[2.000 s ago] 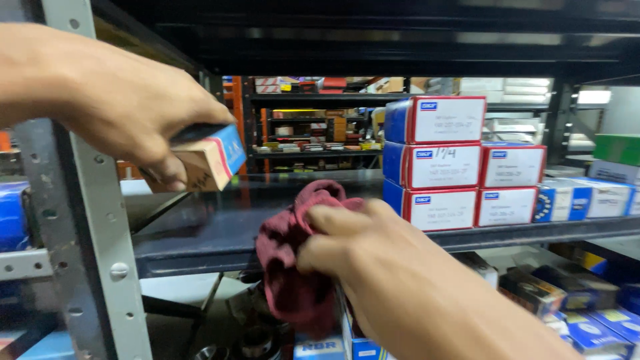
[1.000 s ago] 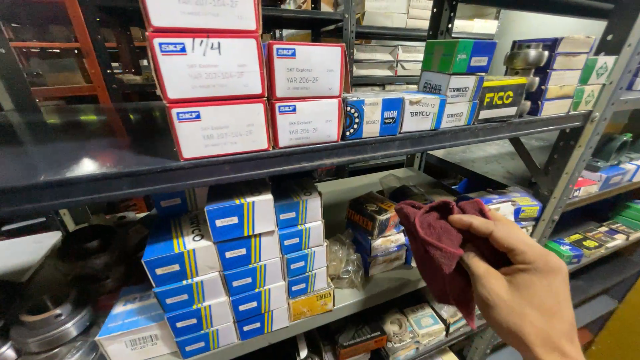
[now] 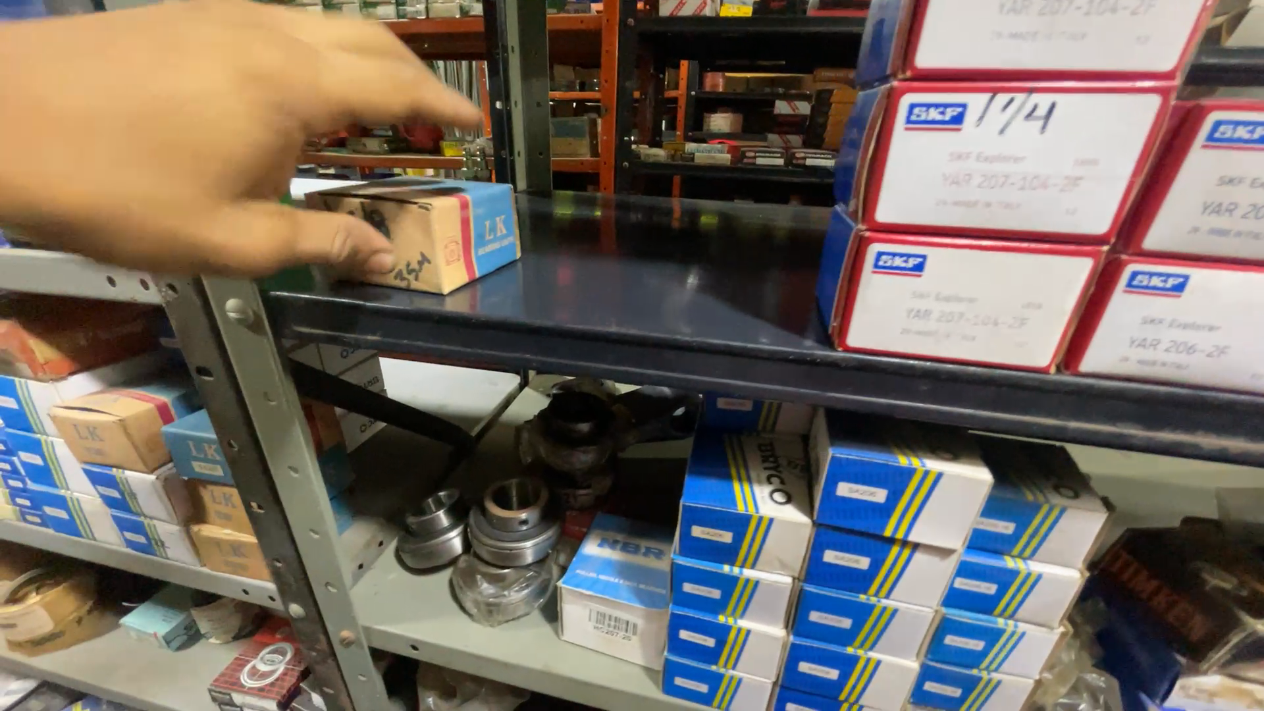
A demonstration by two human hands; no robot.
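Note:
My left hand point(image 3: 227, 148) reaches in from the upper left, thumb and fingers apart, with nothing held between them. Its thumb tip is at the near left face of a small tan and blue LK cardboard box point(image 3: 434, 232); whether it touches cannot be told. That box rests on the dark metal shelf point(image 3: 652, 267), near the left upright. My right hand is out of view, and so is the dark red cloth.
Red and white SKF boxes point(image 3: 987, 163) are stacked at the right of the shelf. Below stand blue and white boxes point(image 3: 879, 484), an NBR box point(image 3: 617, 583) and metal bearings point(image 3: 513, 523). A perforated metal upright point(image 3: 286, 474) stands at left.
Two seconds ago my left hand gripped the LK box in the air; now the box sits on the shelf, let go. My right hand with the cloth has left view. The view has swung.

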